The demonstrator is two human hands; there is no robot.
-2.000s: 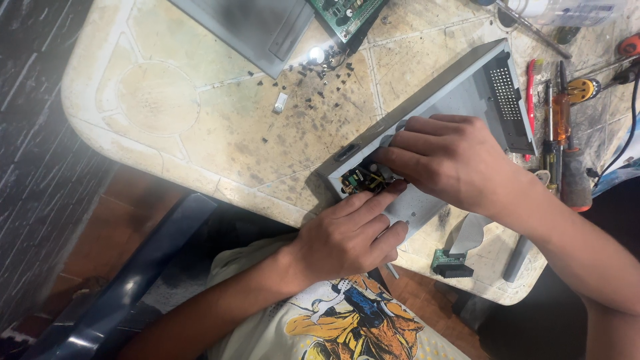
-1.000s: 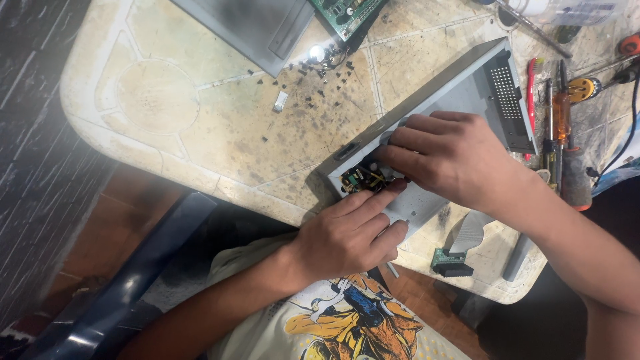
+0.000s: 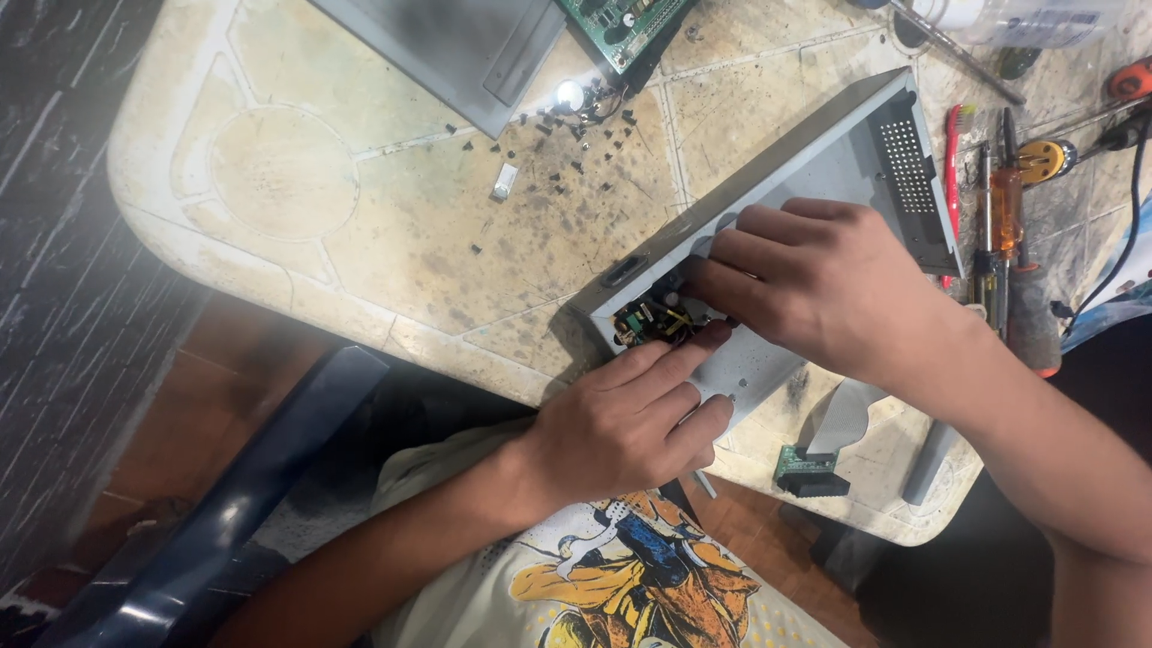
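A grey metal equipment chassis [image 3: 832,193] lies aslant at the table's front edge. In its near left corner sits a small circuit board with electronic components [image 3: 652,319]. My left hand [image 3: 630,423] reaches over the chassis's near side, its fingertips at the board's right edge. From the right comes my right hand [image 3: 801,279], fingers bent down at the upper right of the board. Its fingertips are partly hidden, so what they touch or pinch is unclear. A green board with a black connector [image 3: 810,471] and a grey ribbon cable [image 3: 843,418] lie right of the chassis.
Many small dark screws [image 3: 558,166] are scattered behind the chassis near a small white-and-metal piece [image 3: 505,182]. A grey metal panel [image 3: 459,54] and a green circuit board [image 3: 621,27] lie farther back. Screwdrivers [image 3: 1008,211], a red toothbrush [image 3: 952,171] and a plastic bottle [image 3: 1035,20] are at right.
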